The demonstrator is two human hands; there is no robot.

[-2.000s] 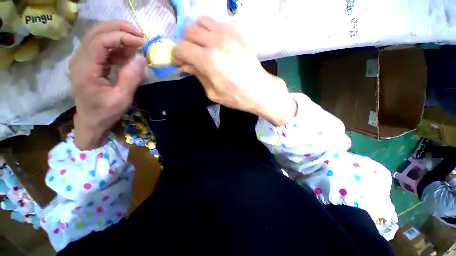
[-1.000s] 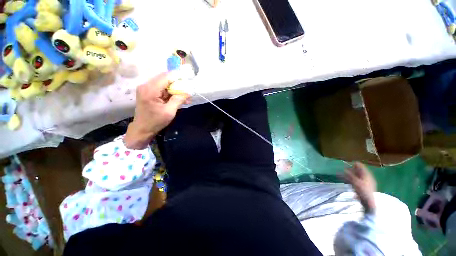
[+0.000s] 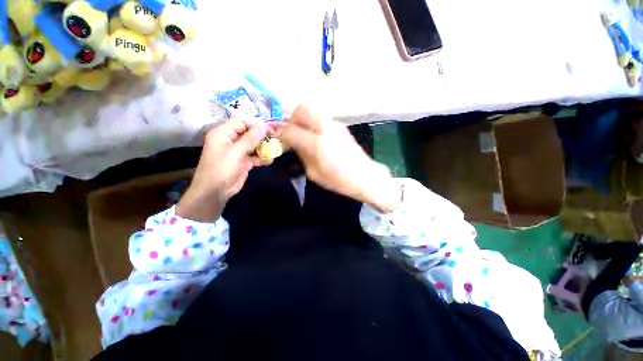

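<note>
A yellow plush ball end (image 3: 269, 149) sits between my two hands at the table's front edge. Its light blue plush band (image 3: 264, 95) runs up onto the cloth, with a flat blue tag (image 3: 238, 103) beside it. My left hand (image 3: 224, 163) pinches the piece from the left. My right hand (image 3: 323, 151) is slightly blurred, its bent fingertips close against the piece from the right. I cannot make out a needle, and whether the right fingers grip anything is hidden.
Blue-handled snips (image 3: 329, 44) and a phone (image 3: 414, 27) lie on the table (image 3: 366, 88). A plush pile (image 3: 92, 46) is at the upper left, another plush piece (image 3: 620, 49) at the far right. Open boxes (image 3: 525, 173) stand below; a person's sleeve (image 3: 615, 310) shows lower right.
My right hand, stretched far out to the lower right with a taut thread a second ago, is back at the piece beside my left hand. The thread no longer shows.
</note>
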